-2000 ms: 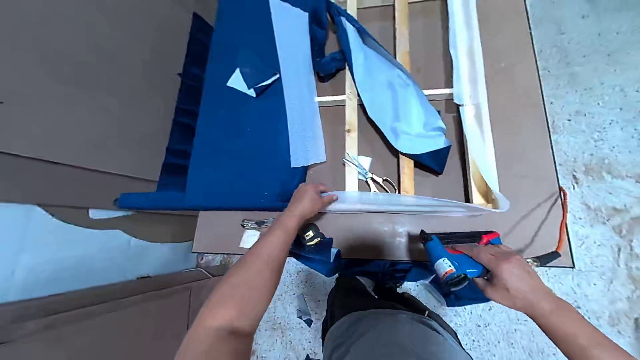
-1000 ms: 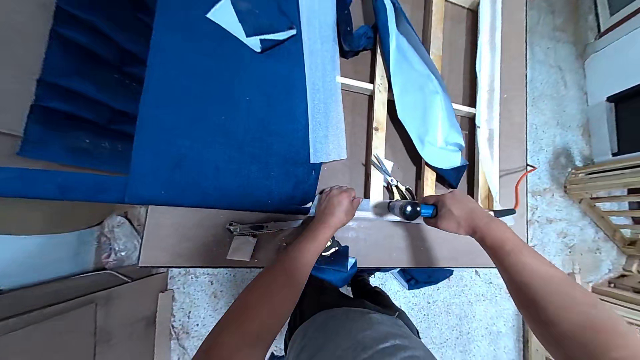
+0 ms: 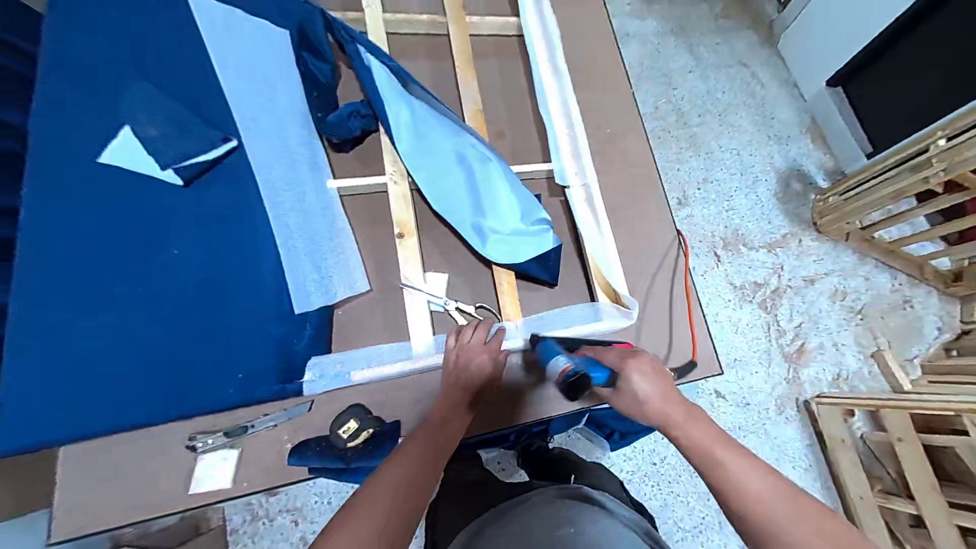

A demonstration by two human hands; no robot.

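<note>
My right hand [image 3: 639, 383] grips a blue pneumatic staple gun [image 3: 563, 366], its nose at the near rail of a wooden frame [image 3: 399, 229]. An orange air hose [image 3: 688, 297] runs from it. My left hand [image 3: 474, 360] presses a white fabric strip [image 3: 381, 364] onto that rail, just left of the nose; whether its fingers pinch the strip I cannot tell. Scissors [image 3: 457, 306] lie just beyond my left hand, by a small white piece. Blue fabric [image 3: 152, 305] with a pale backing strip [image 3: 282, 168] covers the left side, and a light blue-and-navy piece [image 3: 473, 191] drapes over the slats.
On the brown board [image 3: 137, 457] lie a utility knife [image 3: 248, 428], a white square [image 3: 215, 470], and a tape measure [image 3: 355, 427] on blue scraps [image 3: 335, 455]. Wooden frames [image 3: 907, 457] stand on the floor at the right. A folded scrap [image 3: 171, 137] rests on the blue fabric.
From one second ago, my hands and the staple gun have moved right along the near rail. The right hand has held the gun throughout. The view has shifted and tilted.
</note>
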